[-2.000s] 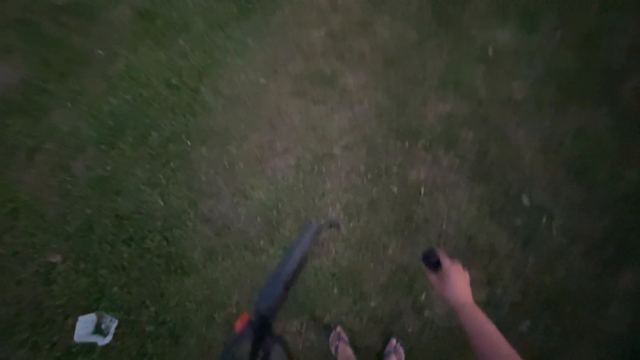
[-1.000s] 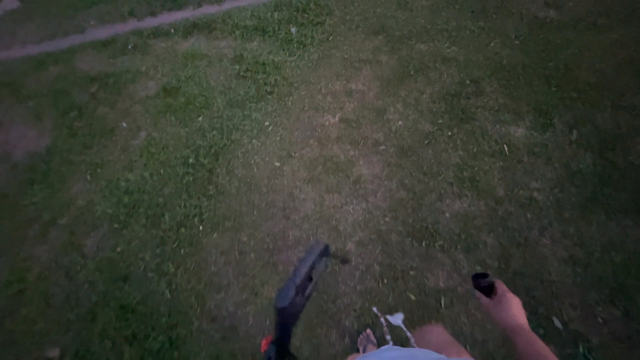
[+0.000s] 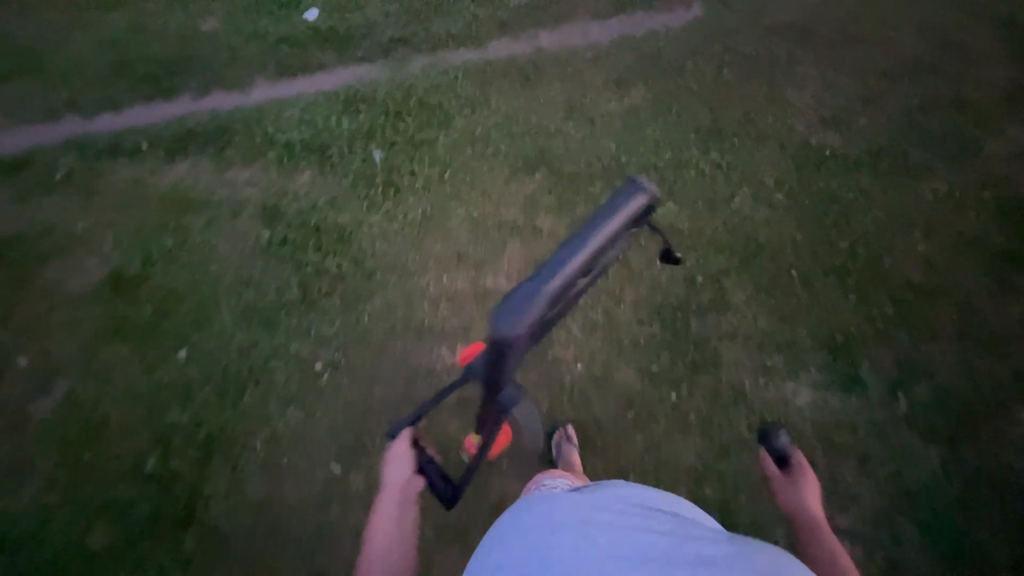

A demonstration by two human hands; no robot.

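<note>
My left hand (image 3: 404, 464) is closed on the black handle frame of a long, dark wheeled device (image 3: 572, 260), perhaps a folded scooter; its exact kind is unclear through the blur. The body slants up to the right over the grass, with a short cord or hook-like piece (image 3: 669, 254) hanging at its far end. Orange-red round parts (image 3: 490, 440) show near its lower end. My right hand (image 3: 792, 480), out to the right, holds a small dark object (image 3: 774, 445) whose kind I cannot tell.
Grass (image 3: 320, 304) with worn patches surrounds me. A narrow dirt path (image 3: 344, 78) crosses the upper left, and a small white scrap (image 3: 310, 14) lies beyond it. One sandalled foot (image 3: 566, 450) shows below my light shirt (image 3: 632, 532).
The dark device has come up and further into view, and my left hand now shows on its handle. My right hand still holds the small dark object. The view has tilted forward.
</note>
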